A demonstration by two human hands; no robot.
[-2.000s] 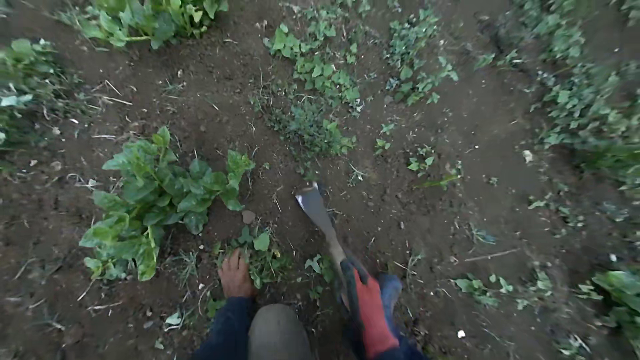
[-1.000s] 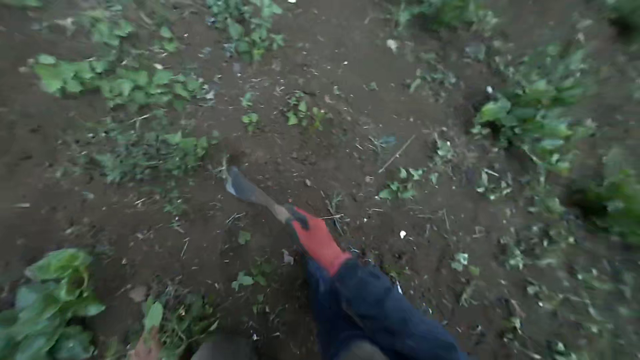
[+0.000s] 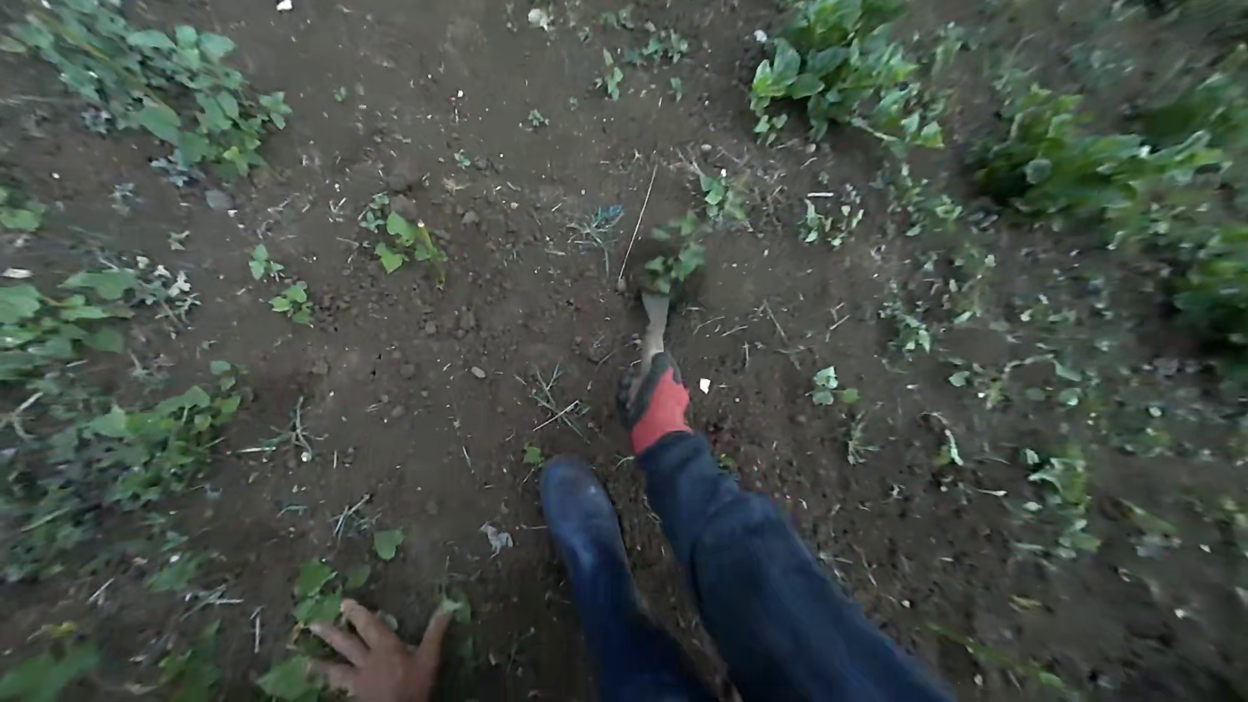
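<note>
My right hand [image 3: 656, 402], in a red and black work glove, grips the handle of a small hand hoe or trowel-like tool [image 3: 655, 317]. The tool points away from me, its far end at a small leafy weed [image 3: 678, 255] that partly hides the blade. My bare left hand [image 3: 375, 653] is spread with its fingers apart at the lower left, close to the soil beside a few low green leaves [image 3: 317, 592]. Whether it bears on the ground I cannot tell.
My rubber boot [image 3: 577, 502] stands on brown soil between my hands. Leafy plants [image 3: 829, 73] grow at the upper right, and more low greenery [image 3: 180, 93] at the upper left. Small weeds [image 3: 400, 242], dry stalks and pale bits lie about.
The view has shifted far to the right. My right hand with the tool has moved forward and right to a leafy weed; the blade, pointing up-left before, now points nearly straight ahead.
</note>
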